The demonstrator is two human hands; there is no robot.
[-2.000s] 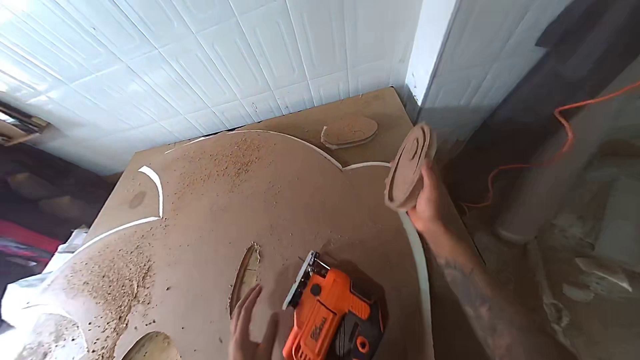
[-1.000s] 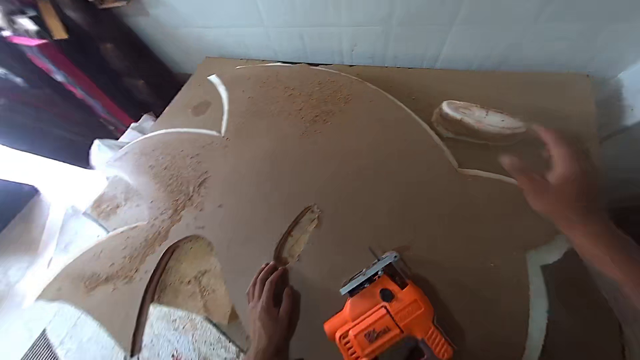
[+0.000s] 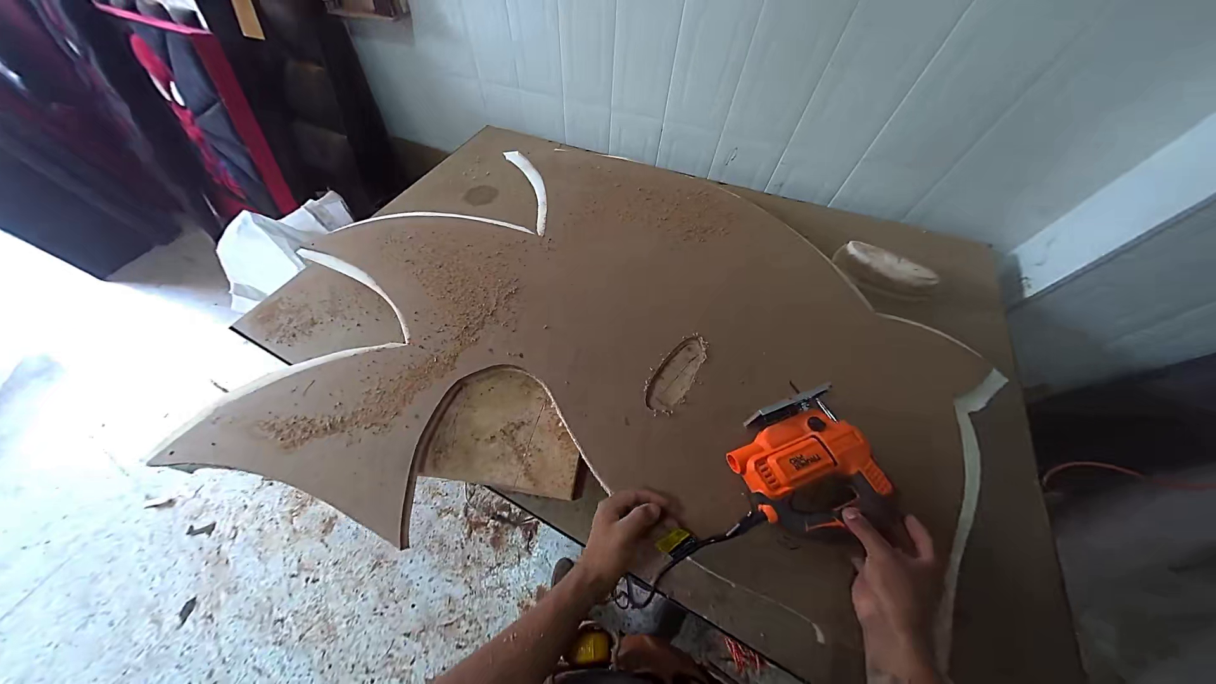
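Observation:
An orange and black jigsaw (image 3: 803,461) lies on a large cut-out fibreboard panel (image 3: 627,285), its metal base plate facing away from me. My right hand (image 3: 893,570) is at the jigsaw's black handle, fingers touching it; whether they close round it is not clear. My left hand (image 3: 622,532) rests at the panel's near edge, beside the yellow tag (image 3: 676,542) on the jigsaw's cord, fingers curled; a grip on anything cannot be made out. The panel has curved, pointed edges and a small oval hole (image 3: 676,375). An oval offcut (image 3: 891,269) lies beyond its right edge.
Sawdust (image 3: 465,294) covers parts of the panel. Beneath it lies a larger brown board (image 3: 1026,532) reaching a white panelled wall (image 3: 760,104). A white bag (image 3: 275,247) stands at the left. Debris dots the floor (image 3: 285,570), and an orange cord (image 3: 1092,467) runs at the right.
The oval offcut was in my right hand two seconds ago and now lies on the board. My right hand has come back to the jigsaw. My left hand has moved away from the oval hole.

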